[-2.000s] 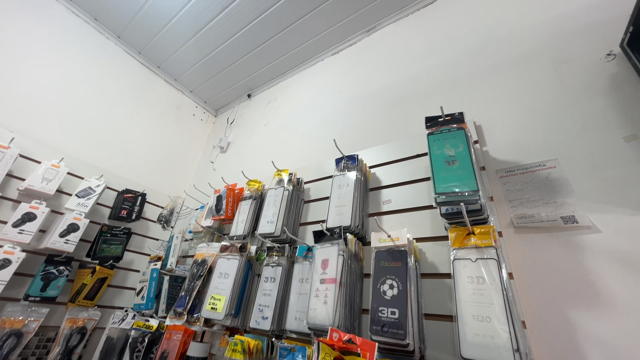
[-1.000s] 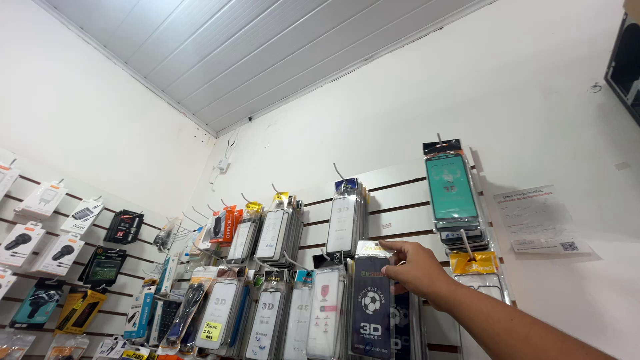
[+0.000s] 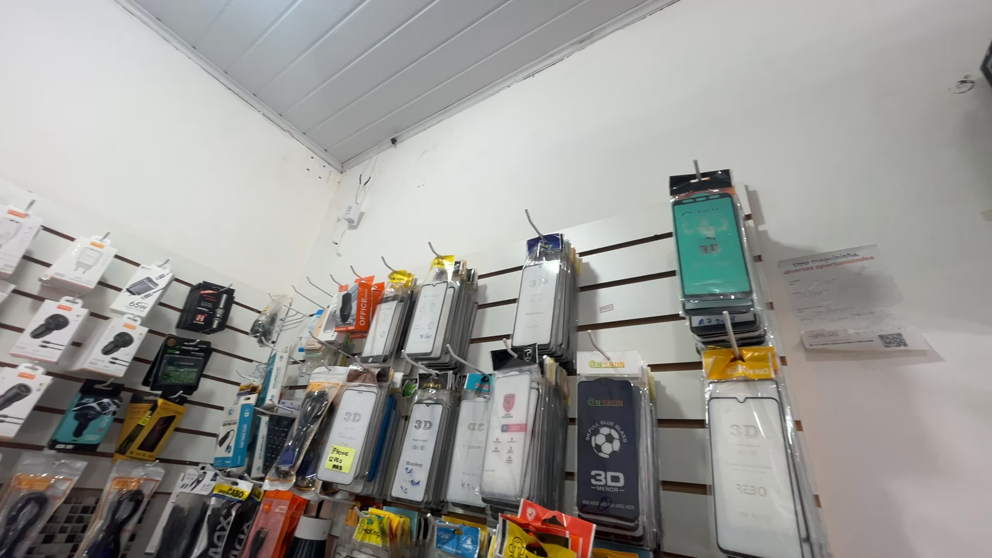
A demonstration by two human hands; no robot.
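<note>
Neither my left hand nor my right hand shows in the head view now. Packs of phone screen protectors hang on metal hooks of a white slatwall panel. A dark protector pack with a football print hangs right of the middle. To its right is a clear pack with a yellow header, below a green-faced pack. Left of it hang a white-faced pack with a red emblem and one with a yellow handwritten note. Higher up hangs a pack with a blue header.
Boxed chargers and car chargers hang on the left wall's panel. Bagged cables hang lower left. A paper sheet is fixed to the right wall. Red and yellow packs cross the bottom edge.
One second ago a hand, reaching in from the right, held the top of the football-print pack. That hand is out of view now, and the pack hangs among the others.
</note>
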